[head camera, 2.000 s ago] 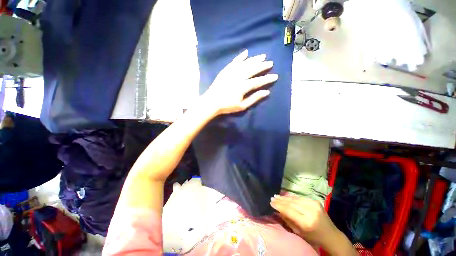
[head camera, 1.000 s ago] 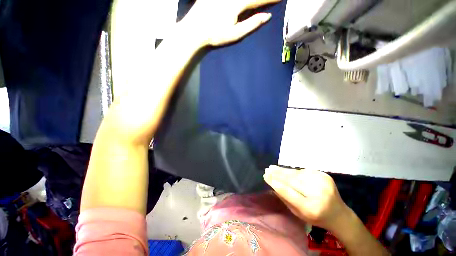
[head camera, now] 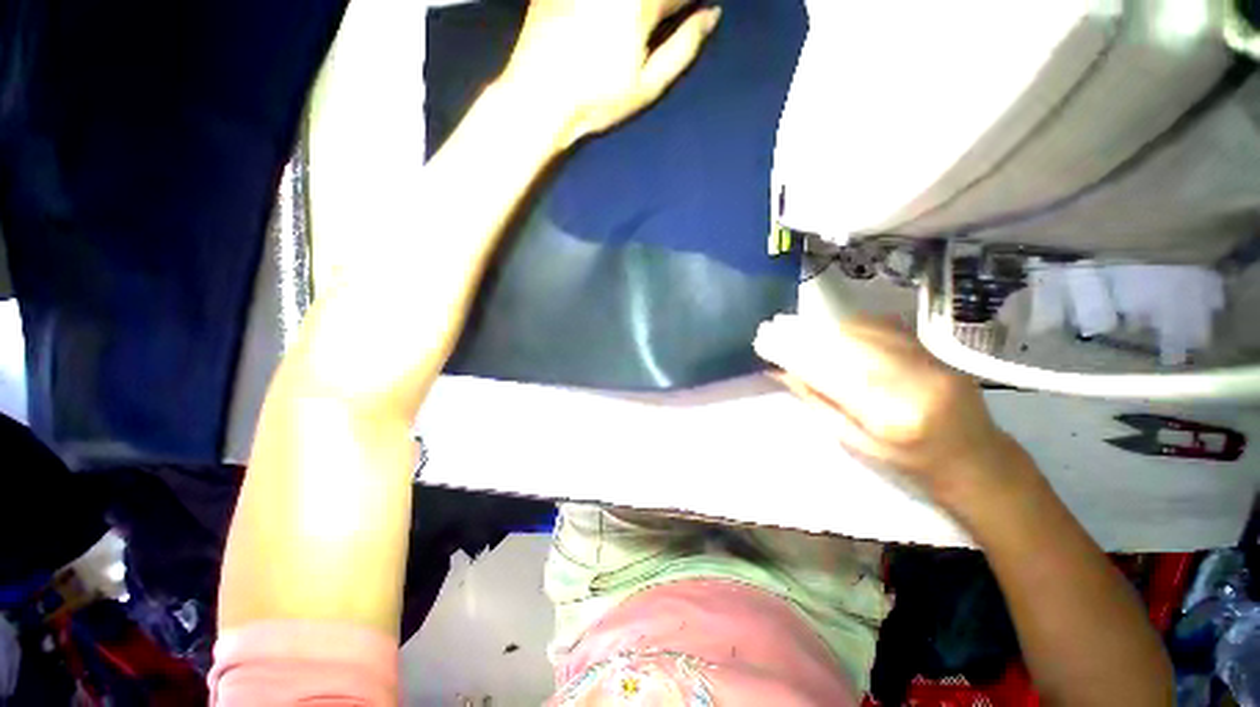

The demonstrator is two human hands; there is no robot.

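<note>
A dark navy trouser panel (head camera: 650,207) lies on the white table, its near end greyer with a pale shine. Its right edge runs by the yellow-green bit (head camera: 781,240) under the sewing machine head (head camera: 953,111); the needle is hidden. My left hand (head camera: 594,62) lies flat on the panel at the top, thumb spread, fingers partly cut off by the frame's edge. My right hand (head camera: 884,394) has its fingertips closed on the panel's near right corner.
Stacked navy panels (head camera: 125,235) lie at the left. Red-handled thread snips (head camera: 1181,438) lie right of my right hand. White cloth scraps (head camera: 1147,307) and a ribbed knob (head camera: 978,336) are behind a curved white bar (head camera: 1078,380). Dark garments are below the table at left.
The panel's near end has moved up from my lap onto the table. My right hand has moved up with its corner. The machine head now fills more of the upper right.
</note>
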